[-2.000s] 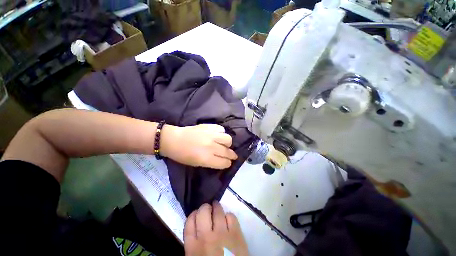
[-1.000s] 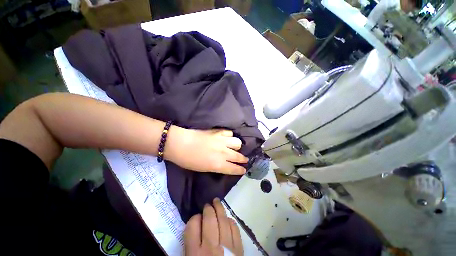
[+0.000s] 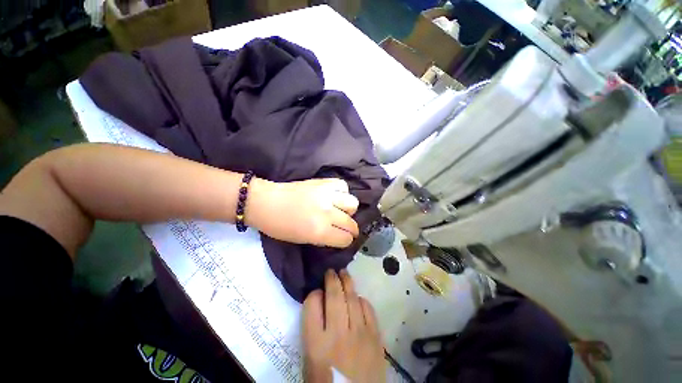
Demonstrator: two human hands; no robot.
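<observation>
The dark plum-brown garment lies bunched on the table, left of the needle area. My left hand, with a beaded bracelet, rests on it with curled fingers, gripping cloth beside the greyish disc. My right hand has its fingertips on the garment's near edge, fingers close together; its thumb is hidden. The off-white sewing machine head stands at the right. The presser foot and needle are hidden or too small to make out. A cream spool sits on the pale bed.
A second dark cloth bundle lies under the machine arm. A black slotted plate is beside it. The white table has ruler-like markings along its near side. Cardboard boxes stand beyond, with other machine stations at upper right.
The view has shifted, less than before. My right hand has moved forward and inward with the garment's near edge, which is now more bunched. My left hand's fingers are more curled.
</observation>
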